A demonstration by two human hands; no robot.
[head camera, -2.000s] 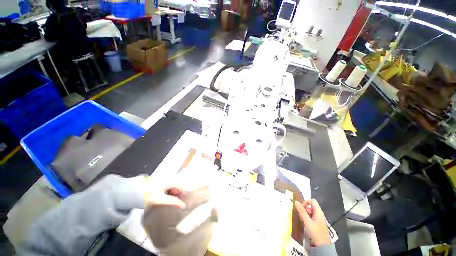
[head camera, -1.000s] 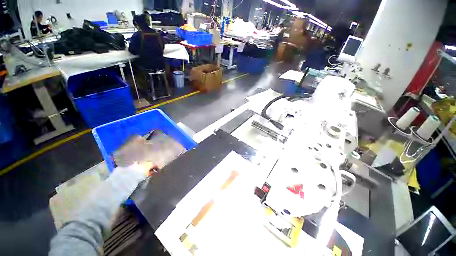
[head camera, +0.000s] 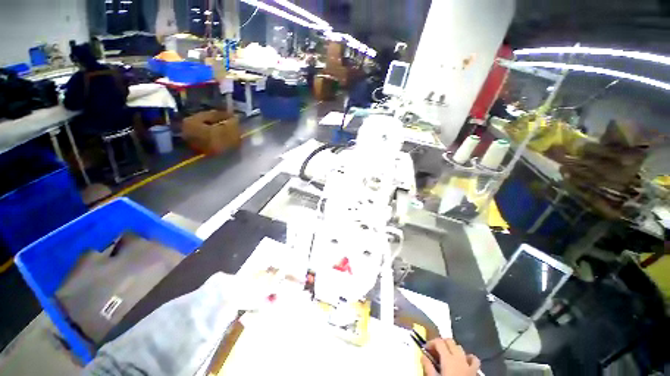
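Note:
My left hand (head camera: 273,288) is over the white template board (head camera: 308,352), left of the machine head (head camera: 345,242). Strong light washes it out, so its fingers and anything in them cannot be made out. My right hand (head camera: 452,358) is at the bottom edge, partly cut off, and holds dark-tipped tweezers (head camera: 420,341) at the board's right side. A yellow-edged clamp (head camera: 360,323) is under the head. Grey-brown fabric panels (head camera: 121,279) lie in the left blue bin (head camera: 48,253), the top one with a white label (head camera: 111,307).
The black tabletop (head camera: 176,283) lies between bin and board. A screen (head camera: 530,283) stands right of the machine, with thread cones (head camera: 494,154) behind. A seated person (head camera: 95,92), a carton (head camera: 211,131) and another blue bin (head camera: 40,198) are at the back left.
My left hand has moved from the blue bin to the board beside the machine head. My right hand has come into view with tweezers. The view has swung right, and the labelled panel shows in the bin.

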